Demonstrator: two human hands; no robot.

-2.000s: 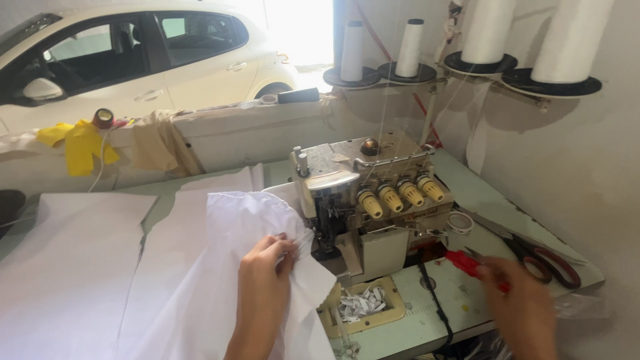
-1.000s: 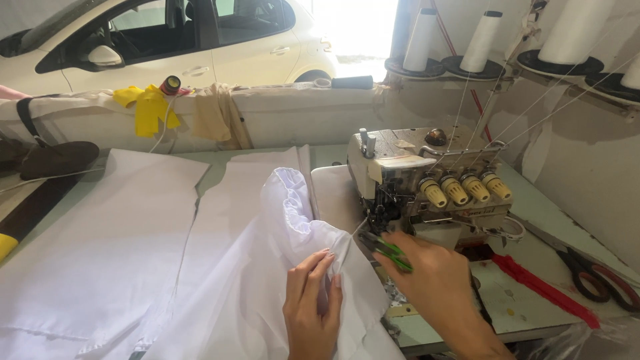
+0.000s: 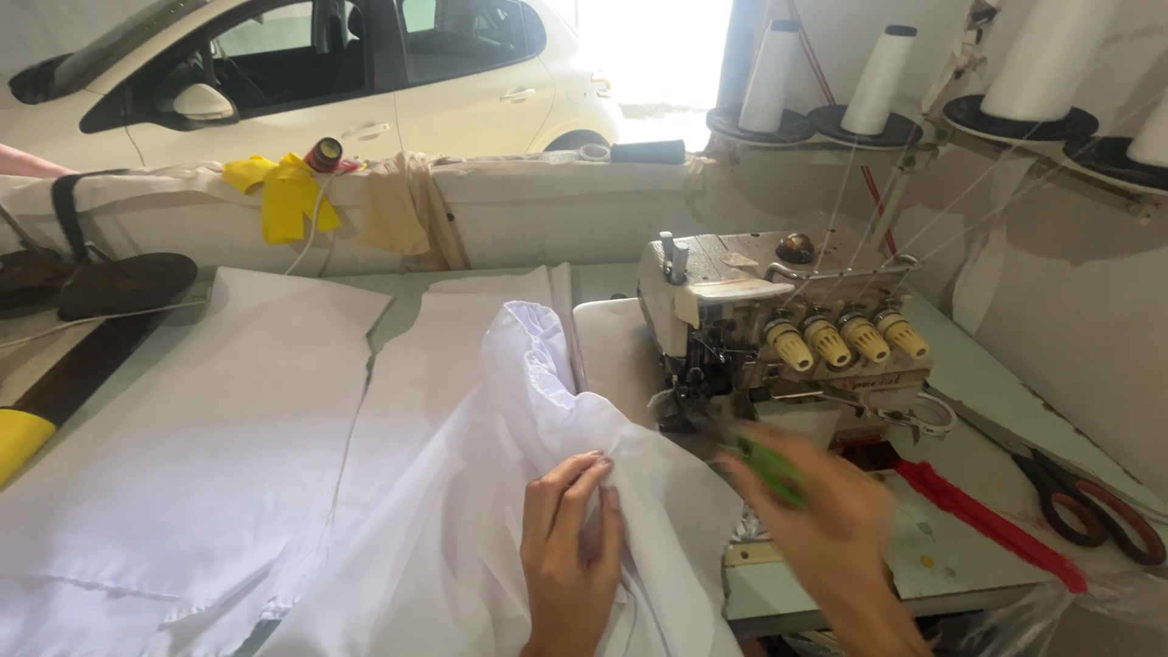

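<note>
My left hand (image 3: 573, 538) pinches a gathered white fabric piece (image 3: 456, 484) between thumb and fingers, left of the overlock sewing machine (image 3: 785, 310). Blurred by motion, my right hand (image 3: 812, 520) holds a small green-handled tool (image 3: 769, 470), probably thread snips, near the front of the machine's needle area. The blades are too blurred to make out. Flat white fabric panels (image 3: 182, 429) lie on the pale green table to the left. Four cream tension knobs (image 3: 826, 342) line the machine's front.
Large scissors (image 3: 1077, 502) and a red fabric-covered strip (image 3: 990, 525) lie on the right. White thread cones (image 3: 876, 82) stand above the machine. Yellow cloth (image 3: 283, 196) hangs on the ledge behind, with a car (image 3: 347, 91) beyond. A dark-and-yellow object (image 3: 55, 401) lies far left.
Two seconds ago my right hand held something red at the machine's right; now it holds the green-handled tool. The fabric has come away from the needle area, leftward with my left hand.
</note>
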